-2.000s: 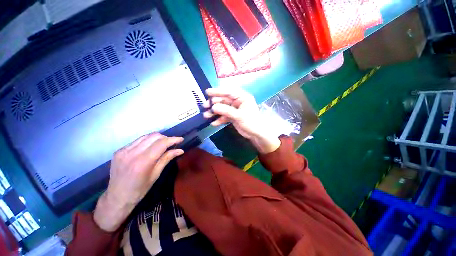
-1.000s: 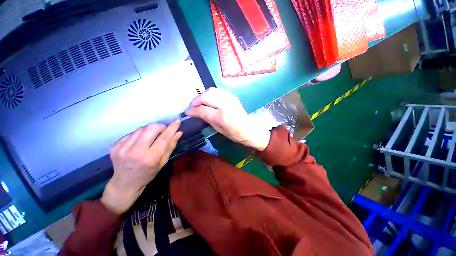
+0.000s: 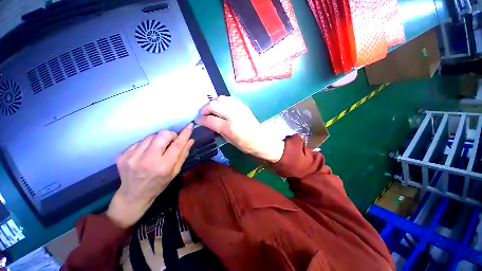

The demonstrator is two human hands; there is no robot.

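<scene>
The silver-grey laptop bottom cover (image 3: 105,124), with two round fan grilles and central slots, lies outside up on the black work mat (image 3: 79,209). My left hand (image 3: 153,166) rests at the cover's near edge, its index fingertip pressing near the near right corner. My right hand (image 3: 230,122) is at the same corner, thumb and fingers pinched together and touching my left fingertip. A tiny dark piece shows between the fingertips; it is mostly hidden, and I cannot tell clearly what it is.
A black-and-red part (image 3: 264,24) lies on red bubble bags (image 3: 275,71) beyond the cover. More red bubble bags (image 3: 364,39) stand further right. A waste carton (image 3: 316,124) with clear scraps is beside the bench. White pads (image 3: 10,233) lie at the far left.
My right hand has moved left from the cover's right edge to the corner. My left index fingertip has come in to meet it. The view has shifted slightly.
</scene>
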